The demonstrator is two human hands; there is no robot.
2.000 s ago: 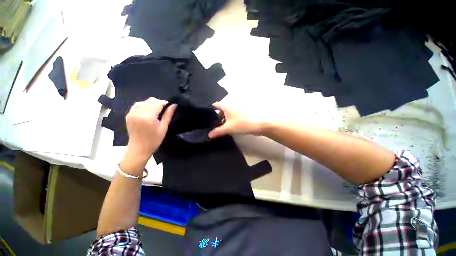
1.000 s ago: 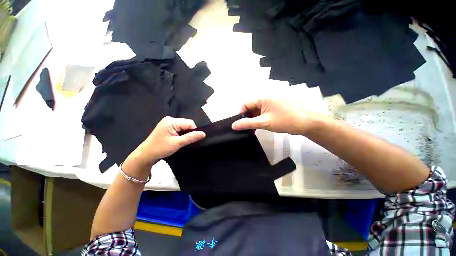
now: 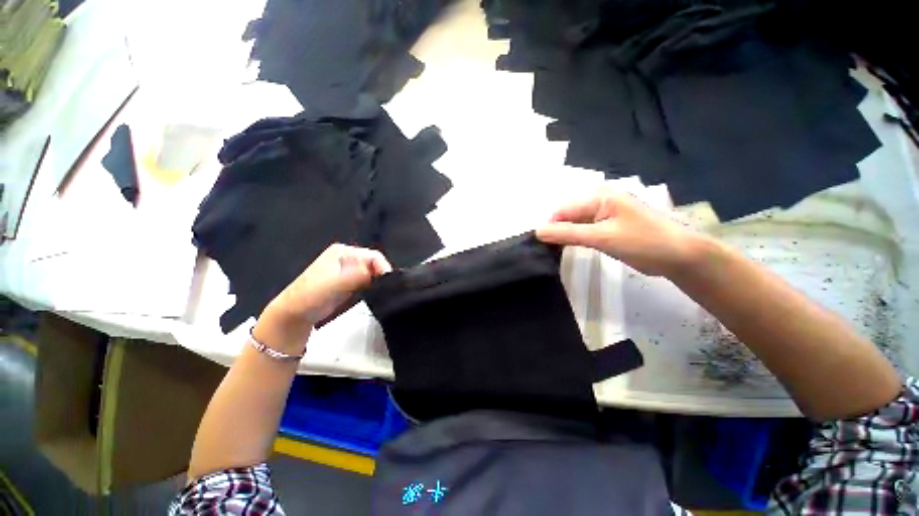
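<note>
A black panel (image 3: 484,338) lies at the table's near edge against the dark apron, with a short tab (image 3: 617,360) jutting from its right side. Its far edge shows a narrow folded strip (image 3: 464,264), stretched between my hands. My left hand (image 3: 338,285) pinches the far left corner. My right hand (image 3: 615,234) pinches the far right corner between thumb and fingers. The left pile of panels (image 3: 292,207) lies just beyond my left hand.
Another black pile (image 3: 333,50) lies at the back, and a larger fanned heap (image 3: 715,121) at the back right. A teardrop offcut (image 3: 120,163) and a grey-beige square (image 3: 184,148) lie left. Dark specks mark the table (image 3: 736,353) at right. A cardboard box (image 3: 151,413) stands below.
My hands have moved apart along the panel's far edge, the right one outward to the corner. Two seconds ago they were close together over bunched black material; the panel now lies spread out.
</note>
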